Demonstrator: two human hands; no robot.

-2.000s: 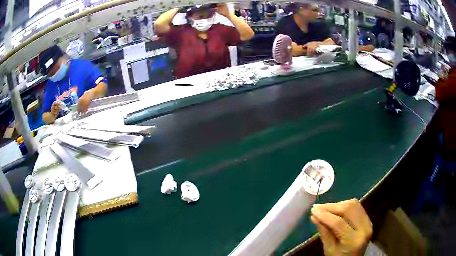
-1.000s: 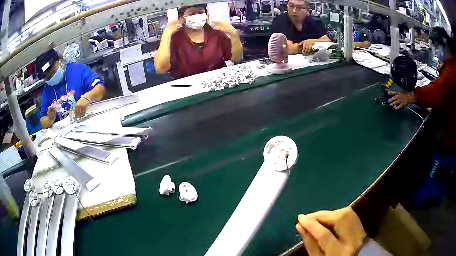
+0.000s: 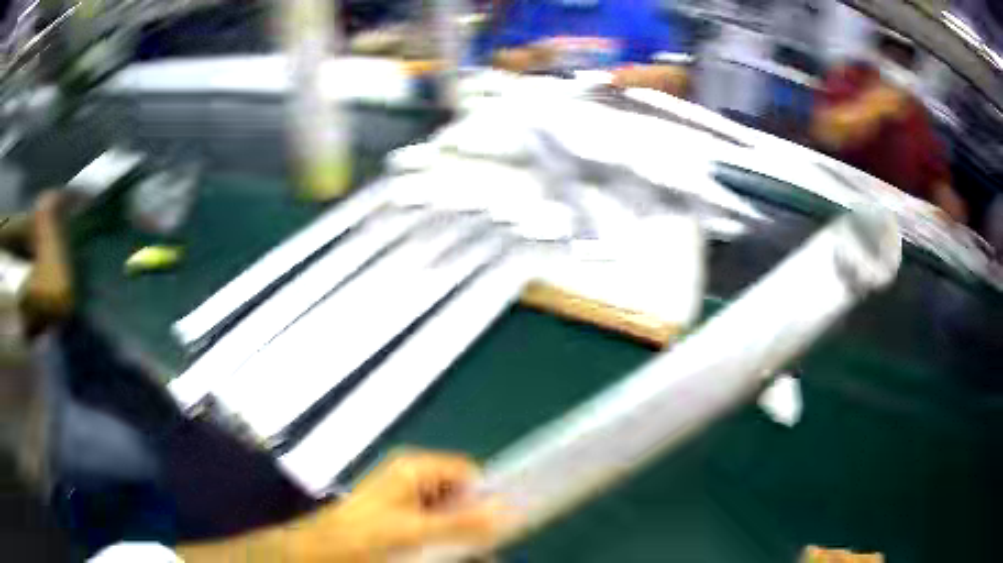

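The picture is blurred. My left hand (image 3: 423, 500) grips the lower part of a long white lamp arm (image 3: 671, 385) at the bottom centre. The arm slants up to the right and ends in a round white end (image 3: 869, 247). One small white joint cover (image 3: 782, 398) lies on the green surface beyond the held arm. A small tan patch (image 3: 841, 555) at the bottom right edge may be my right hand; it is cut off and too blurred to tell.
Several white lamp arms (image 3: 330, 330) lie in a slanted row at left centre. A padded board (image 3: 605, 313) with a brown edge carries more arms. A yellow-green item (image 3: 153, 258) and clear bag (image 3: 165, 200) lie left. Other people's arms show at left and at the back.
The view has swung left. The held arm now leans to the right, and my left hand has come into view on it. The hand seen earlier at the right is no longer clearly visible.
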